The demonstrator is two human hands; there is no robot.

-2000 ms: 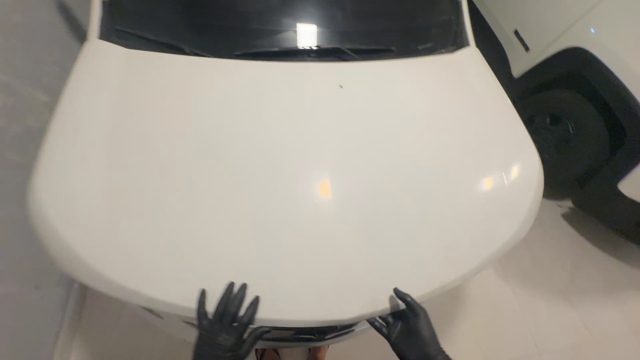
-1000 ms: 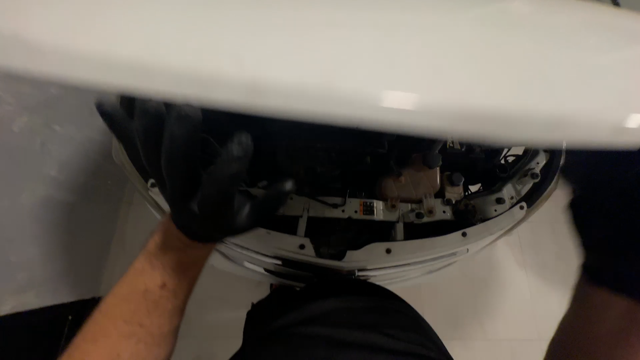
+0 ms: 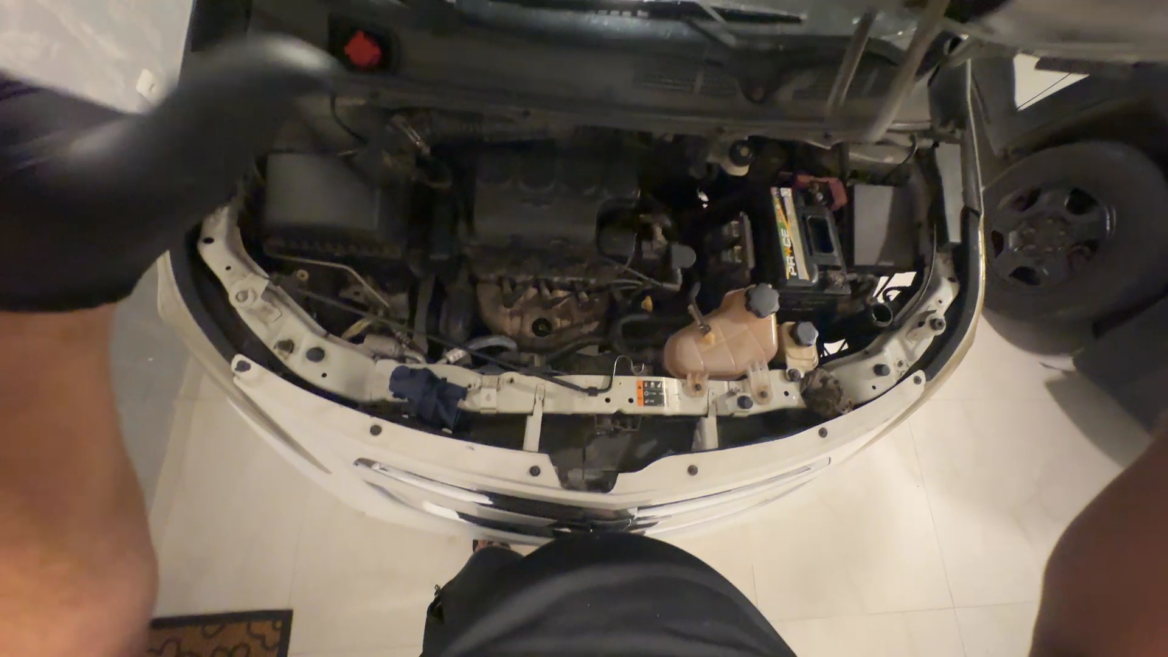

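Note:
My left hand (image 3: 137,173), in a black glove, is raised large and blurred at the upper left; its fingertips run out of clear sight, so its grip is unclear. Only my right forearm (image 3: 1109,557) shows at the right edge; that hand is out of view. The car's engine bay lies uncovered below the raised hood (image 3: 1049,32). In it sit a black engine cover (image 3: 547,201), a car battery (image 3: 808,237), a coolant expansion tank (image 3: 725,342) with a dark cap, and an air filter box (image 3: 319,196).
The front bumper (image 3: 456,456) curves close before my legs (image 3: 602,602). Another vehicle's wheel (image 3: 1049,224) stands at the right. A patterned doormat (image 3: 224,634) lies on the tiled floor at the lower left. Hood struts (image 3: 899,82) slant at the upper right.
The white hood, closed at first and then partly lifted, is now raised high, and the engine bay shows. My left hand has gone up with it; my right hand has left the view.

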